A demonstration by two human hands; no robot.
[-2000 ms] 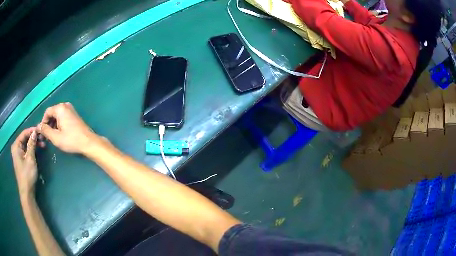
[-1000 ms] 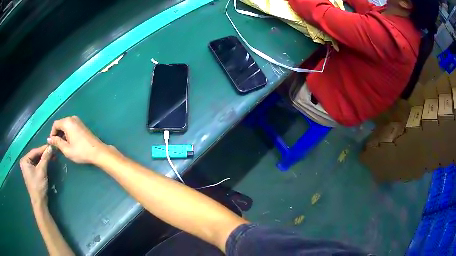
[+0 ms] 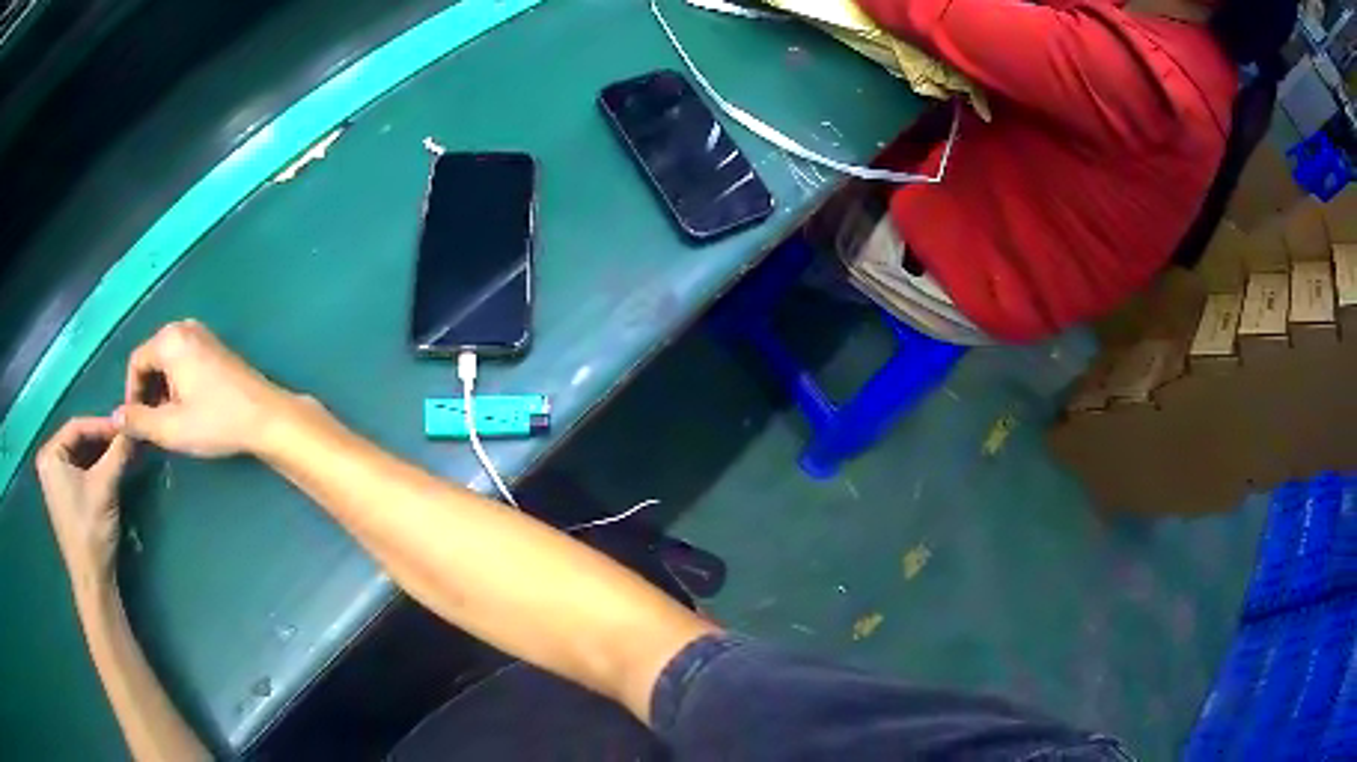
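Observation:
My left hand [image 3: 85,484] and my right hand [image 3: 191,390] meet fingertip to fingertip at the left, over the dark-green table [image 3: 320,551]. Thumbs and forefingers are pinched together. Anything between them is too small or hidden to tell. My right forearm crosses the table's near edge. A black smartphone [image 3: 473,253] lies to the right of my hands, with a white charging cable [image 3: 476,424] plugged into its lower end. The cable runs over a small teal stick-shaped item [image 3: 488,415] with a dark end.
A second smartphone [image 3: 686,154] lies further right. A long white cord [image 3: 759,149] loops near yellow wrapping [image 3: 908,63]. A person in red [image 3: 1057,179] sits at right on a blue stool [image 3: 848,390]. Brown cartons [image 3: 1191,417] and blue crates [image 3: 1287,625] stand beyond. A light-green strip [image 3: 194,209] curves along the table.
The view has shifted slightly, so the phones and teal item sit a little higher and further left in the picture. My hands stay together at the fingertips.

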